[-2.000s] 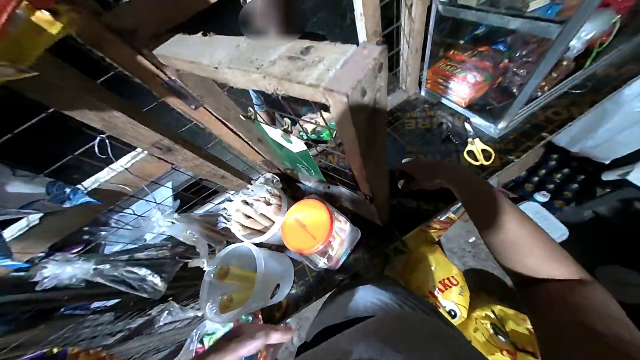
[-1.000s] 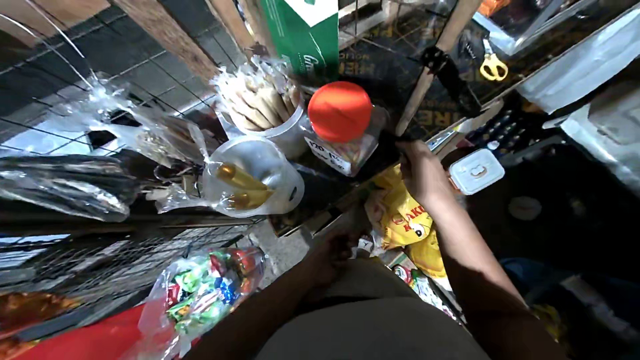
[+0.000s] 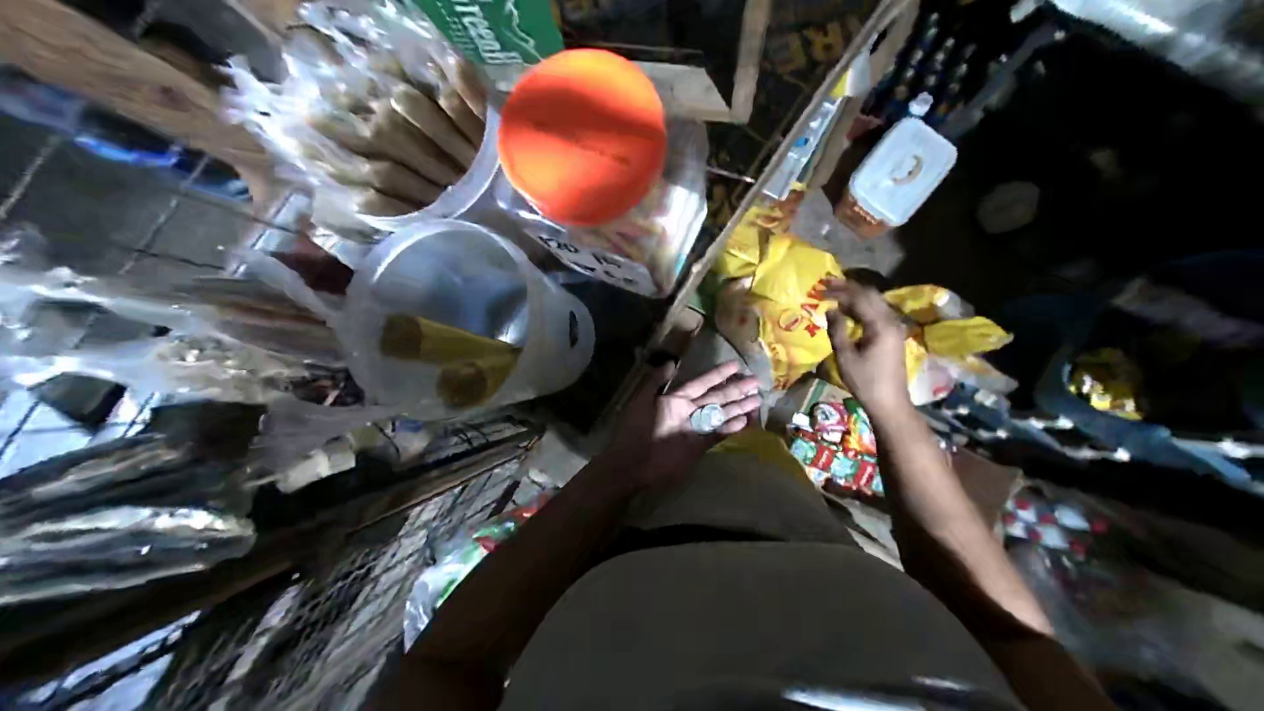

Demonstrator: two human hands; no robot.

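Note:
My left hand (image 3: 691,420) is palm up with its fingers spread, and coins (image 3: 707,419) lie on the fingers. To its right, my right hand (image 3: 871,346) is over yellow printed plastic packets (image 3: 790,306), fingers bent; whether it touches them I cannot tell. Below those packets is a box of small red and green sachets (image 3: 834,444). Left of my hands stand a jar with an orange lid (image 3: 583,136) and a clear plastic tub (image 3: 444,296) holding yellow-wrapped rolls (image 3: 449,355).
Behind the tub, another container holds long pale-brown items in clear plastic (image 3: 395,148). A wooden strip (image 3: 755,197) runs diagonally beside the jar. A white-lidded container (image 3: 903,170) stands at upper right. Plastic bags (image 3: 118,523) hang at the left, near wire mesh.
My right hand has left the wooden frame and moved down over the yellow packets. My left hand now shows palm up with coins. The view has moved closer to the containers.

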